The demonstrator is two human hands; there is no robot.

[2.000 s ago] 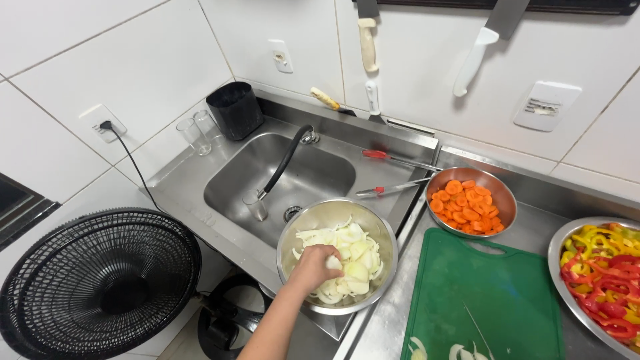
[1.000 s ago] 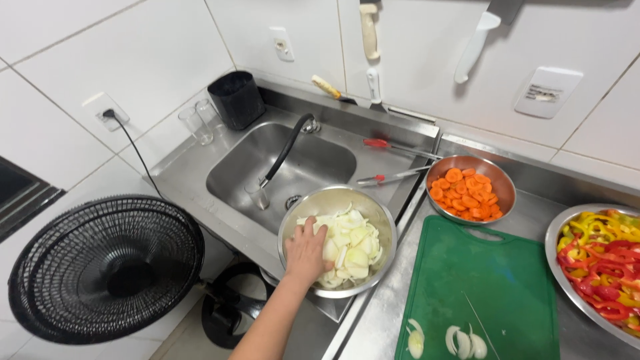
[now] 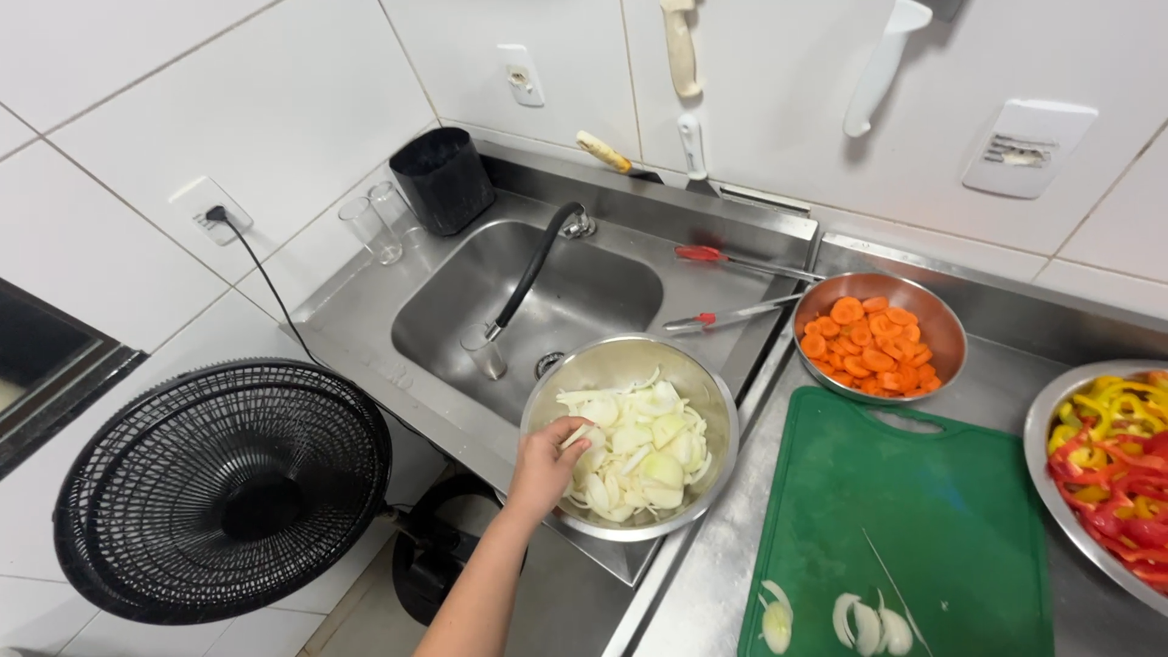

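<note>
My left hand [image 3: 547, 465] is at the left inside of a steel bowl [image 3: 730, 447] and pinches a piece of sliced onion between thumb and fingers. Sliced onion [image 3: 639, 447] fills much of that bowl, which stands at the sink's front right corner. To its right, a green cutting board [image 3: 912, 493] bears several onion slices [image 3: 871, 628] near the lower edge, with a thin line, perhaps a knife's edge, beside them. Behind the board, a metal bowl holds carrot slices [image 3: 867, 342]. A steel bowl at the right edge holds red and yellow pepper strips [image 3: 1118, 474]. My right hand is out of view.
A sink [image 3: 566, 283] with a black hose tap [image 3: 538, 265] lies behind the onion bowl. Tongs with red parts [image 3: 730, 317] rest beside it. A black fan [image 3: 228, 493] stands at left. Glasses [image 3: 370, 228] and a black container [image 3: 443, 182] occupy the back left corner. Knives hang above.
My left hand has moved from the middle of the onions to the bowl's left side. One second ago its fingers were spread over the onions; now they pinch a piece.
</note>
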